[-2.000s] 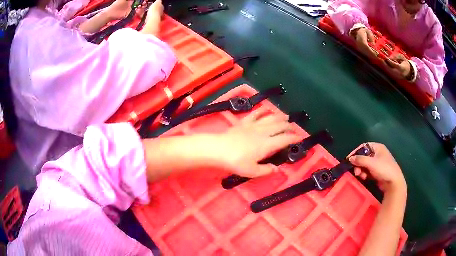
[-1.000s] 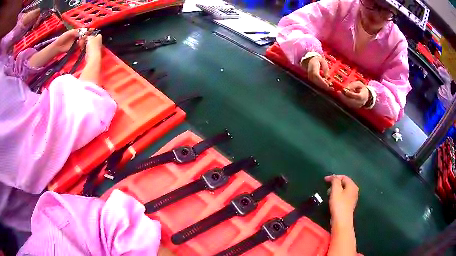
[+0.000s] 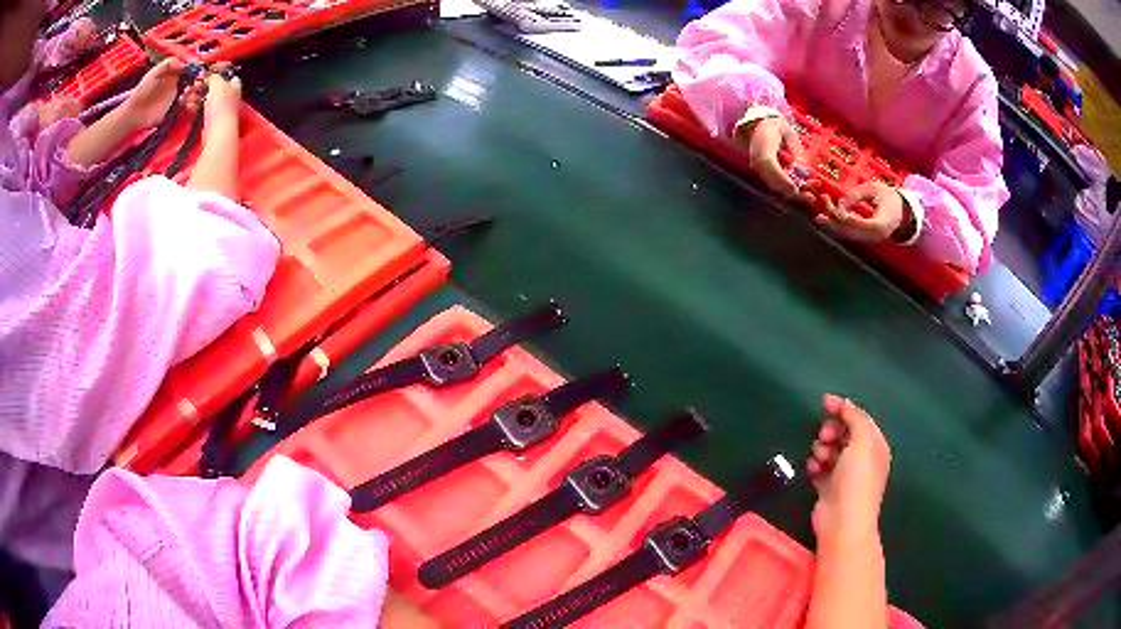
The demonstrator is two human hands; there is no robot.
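Observation:
Four... several black smartwatches lie face down in a row on a red tray (image 3: 738,578), straps past its far edge. The nearest smartwatch (image 3: 676,544) has a small white patch at its strap end. Another smartwatch (image 3: 599,484) lies beside it, and a further smartwatch (image 3: 525,423) and the farthest smartwatch (image 3: 450,361) follow. My right hand (image 3: 852,467) is over the green bench right of the tray, fingers curled, touching no watch; whether it holds something small cannot be told. My left hand is cut off below the picture; only its sleeve and a bit of forearm show.
A worker at the left handles black straps above stacked red trays (image 3: 357,234). A worker opposite has both hands over a small-part tray (image 3: 848,166). Black straps (image 3: 387,98) lie on the green bench (image 3: 639,246). A small white figure (image 3: 977,310) is at the far right edge.
My left hand has left the watches and gone out of the picture. My right hand has let go of the nearest watch's strap and moved off the tray. The view has shifted.

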